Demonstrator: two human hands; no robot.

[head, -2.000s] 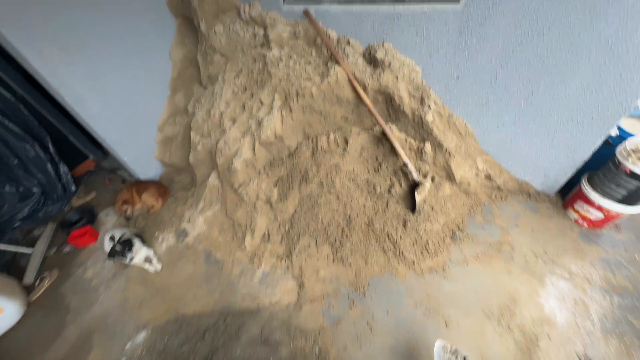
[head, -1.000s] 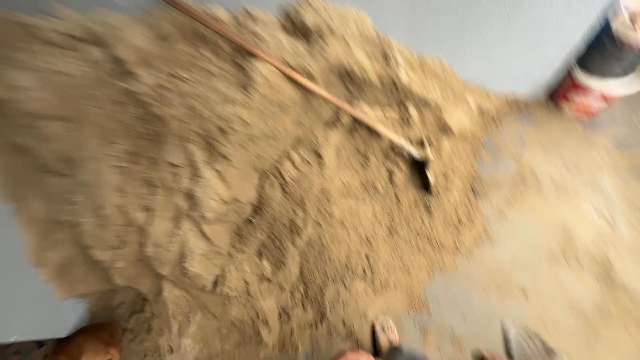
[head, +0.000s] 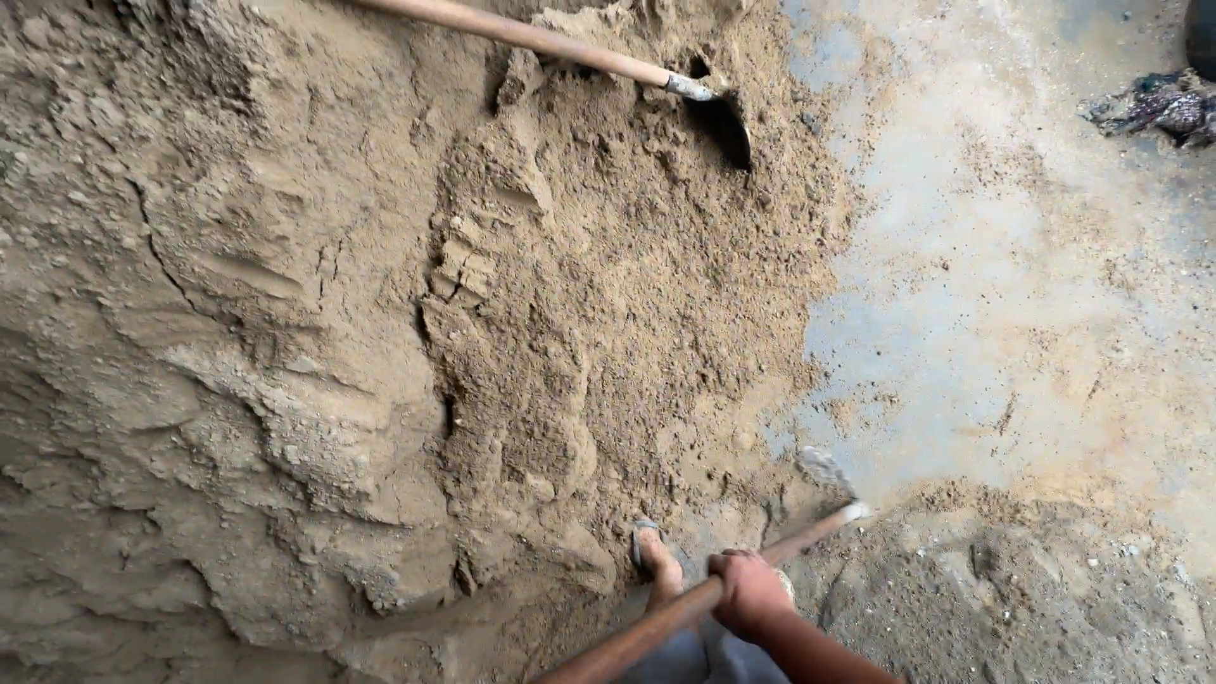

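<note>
From the lower right, my right hand (head: 750, 591) reaches in, closed around the wooden handle of a hoe (head: 698, 603). The handle slants from the bottom edge up to a metal head, whose pale, blurred blade rests near the edge of the sand pile (head: 627, 351). My left hand is out of view. A second hoe (head: 532, 38) lies across the upper part of the sand, its dark blade (head: 727, 128) turned down against it. Below my view, a foot in a sandal (head: 655, 560) stands beside the held handle.
Sand rises in cracked lumps on the left. On the right is a smooth floor (head: 950, 313) with scattered sand. A patch of grey, damp-looking material (head: 1007, 589) lies at lower right. A crumpled cloth (head: 1164, 104) and part of a dark container (head: 1202, 38) are at upper right.
My right hand and the hoe it holds have come into view at the bottom. The view has moved closer over the sand. The second hoe still lies on the pile.
</note>
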